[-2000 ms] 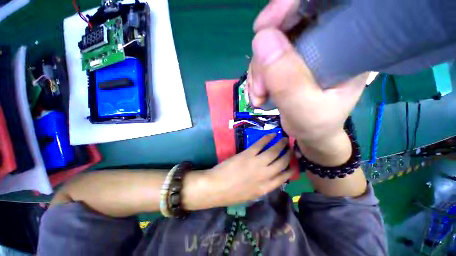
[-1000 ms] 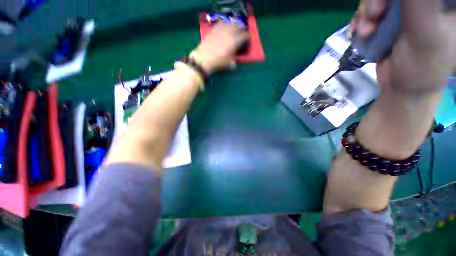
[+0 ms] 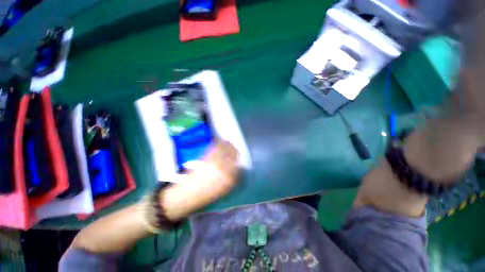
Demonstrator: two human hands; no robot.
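A black-housed unit with a green circuit board (image 3: 183,118) and blue battery pack (image 3: 192,142) lies on a tilted white foam pad (image 3: 230,114), left of centre. My left hand (image 3: 219,166), blurred, is on the unit's lower right corner and hides it; its fingertips are unclear. My right hand (image 3: 470,45) is blurred and cut off at the upper right, around the grey electric screwdriver (image 3: 433,15), whose tip is not visible.
Light grey screw feeder (image 3: 325,90) at right, a dark-handled tool (image 3: 359,146) below it. Another unit (image 3: 199,7) on a red pad (image 3: 210,27) at the top edge. Several units (image 3: 101,170) stand between foam sheets at left; one lies on white foam (image 3: 49,79) behind.
My left hand has left the unit on the red pad and come back to the near unit. The near unit and white pad have shifted right and tilted. The screwdriver has moved up and right from the feeder.
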